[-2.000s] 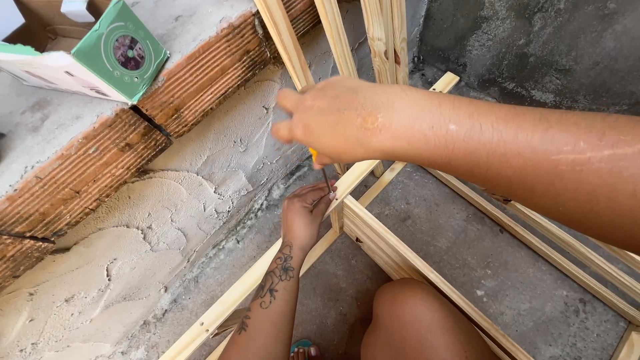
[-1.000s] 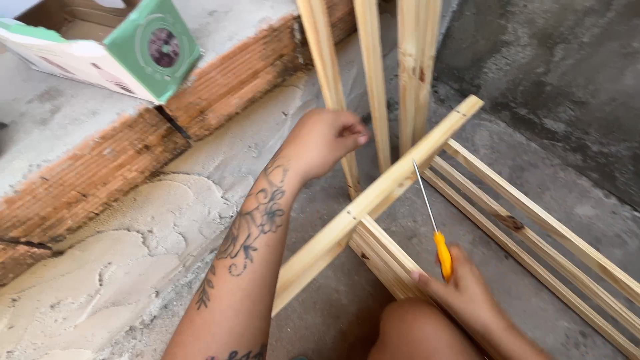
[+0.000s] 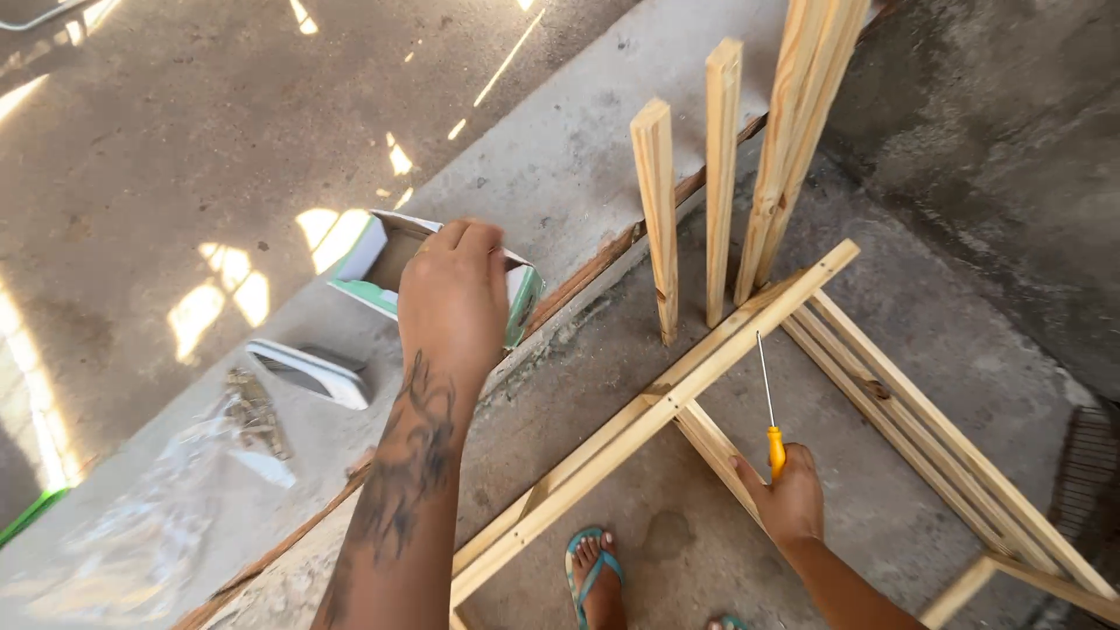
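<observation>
My left hand (image 3: 455,293) hangs over a small open cardboard box (image 3: 523,302), green and white, its fingers curled downward; whether they hold something is hidden. In my right hand (image 3: 792,499) is a screwdriver (image 3: 775,446) with a yellow handle, its thin shaft pointing up and away from me. The tip appears close to a long wooden rail (image 3: 604,455) of a slatted pine frame. Small dark marks, perhaps screw heads, show along that rail. My right thumb is near a crosspiece (image 3: 713,446) of the frame.
Several wooden posts (image 3: 656,219) stand beyond the frame. On the concrete ledge (image 3: 577,157) lie a white and grey object (image 3: 315,372), a bag of metal hardware (image 3: 254,411) and clear plastic (image 3: 131,551). My foot in a blue flip-flop (image 3: 595,573) is below the frame, and a dark wall (image 3: 997,140) rises at right.
My left hand has moved from beside the frame to over the box. My right hand, earlier up at the joint, is now lower right with the screwdriver. The view has swung toward the ledge.
</observation>
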